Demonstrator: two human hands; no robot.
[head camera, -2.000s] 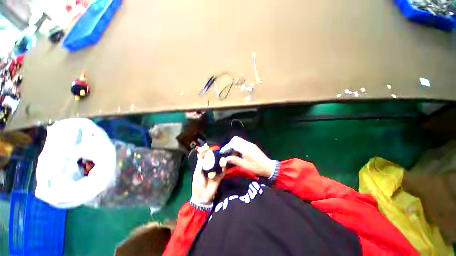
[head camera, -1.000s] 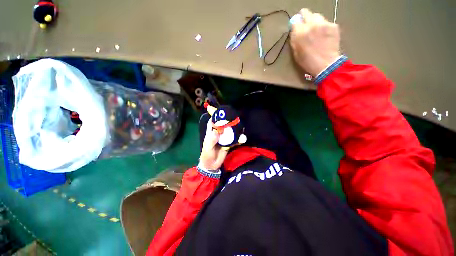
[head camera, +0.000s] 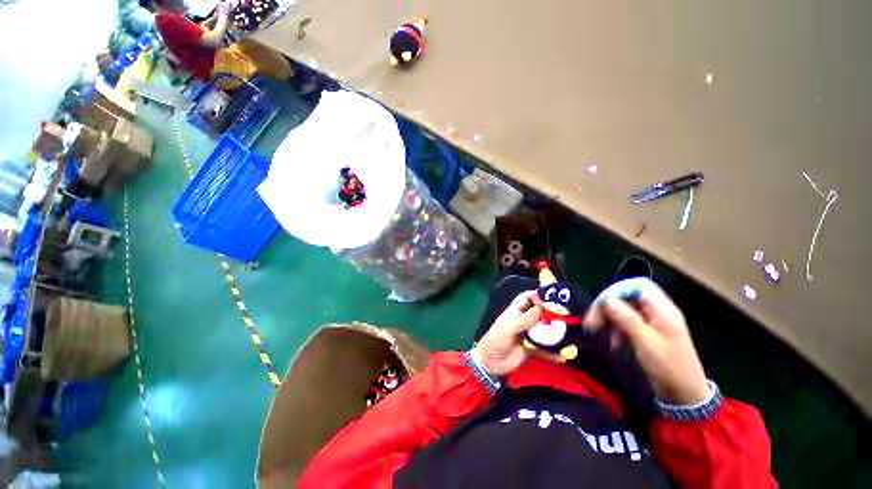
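A small plush penguin (head camera: 552, 325) with a white belly, red band and red-and-yellow tip is held upright above my lap. My left hand (head camera: 508, 334) grips its side. My right hand (head camera: 651, 329) is raised just right of the penguin, blurred, with fingers bent and a pale patch at the fingertips. Whether it pinches a needle or thread cannot be seen. Thread snips (head camera: 667, 187) lie on the brown table (head camera: 574, 86). Another penguin (head camera: 406, 43) lies on the table further back.
A white plastic bag (head camera: 296, 181) with toys inside stands beside a clear sack (head camera: 406, 250). An open carton (head camera: 311, 382) is at lower left. A blue crate (head camera: 222, 196) is on the floor. A person in red (head camera: 188, 43) sits at the table's far end. White thread (head camera: 818, 234) lies at right.
My right hand has come back from the table to beside the penguin. The dark cord no longer shows by the snips. The view has turned left, showing more floor and another person.
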